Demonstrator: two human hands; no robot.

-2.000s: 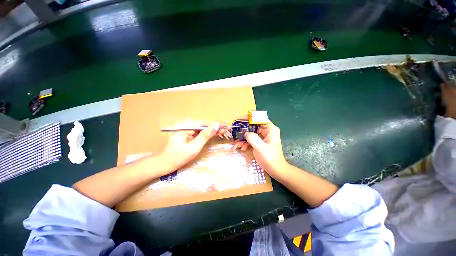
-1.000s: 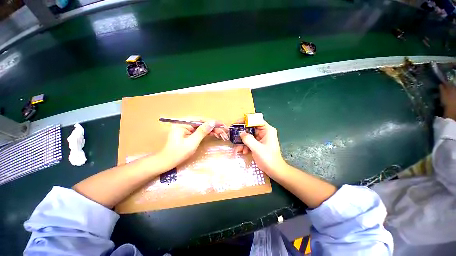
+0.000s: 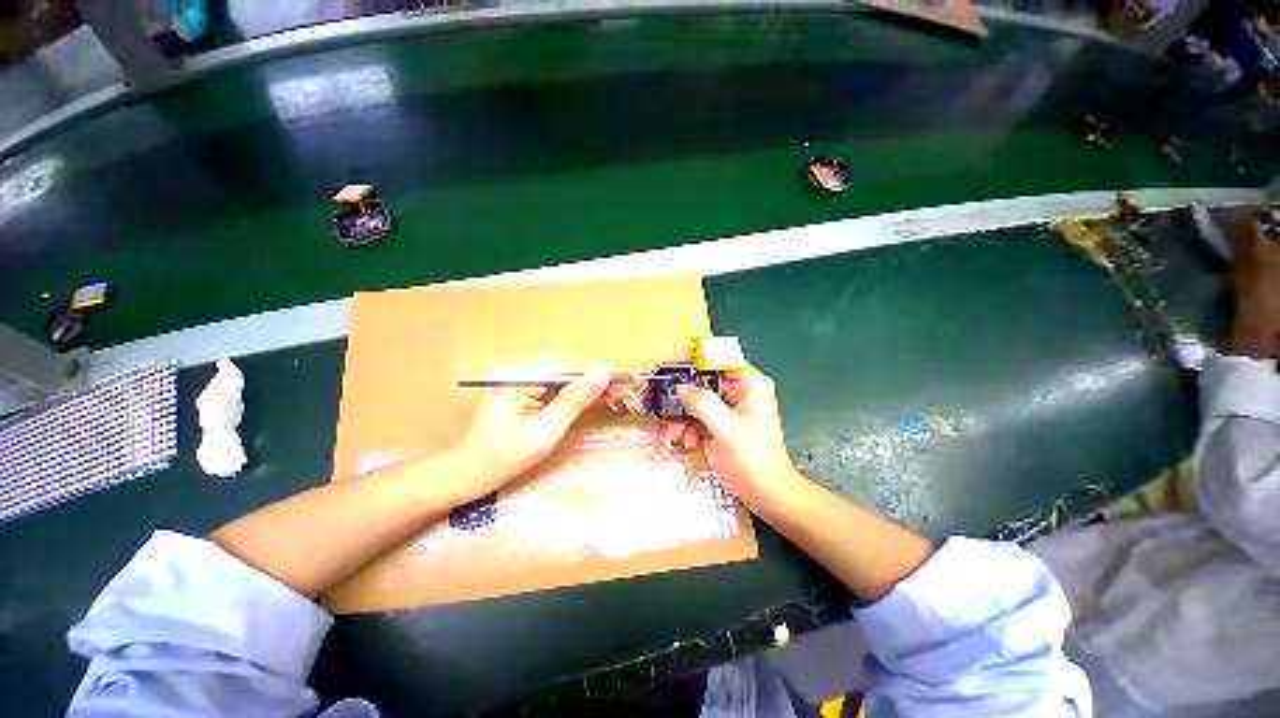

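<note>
My left hand holds the tweezers like a pen, their back end pointing left and their tips at the device unit. My right hand holds the black device unit, its thumb on the open housing. The battery, white with a yellow edge, sticks up at the unit's upper right. Both hands are above the cardboard sheet. The shiny clear release sheet lies on its lower part, with the black die-cut sheet at its left. The exact contact of the tips is too small to tell.
The green conveyor belt carries spaced units beyond the pale rail. A crumpled tissue and a dotted white-grey sheet lie at left. Another person's sleeve and hand are at the right edge, near loose strands.
The units on the belt have moved left. The view has shifted slightly, so the bench sits lower. Both hands keep their holds; the tweezers' angle has changed a little.
</note>
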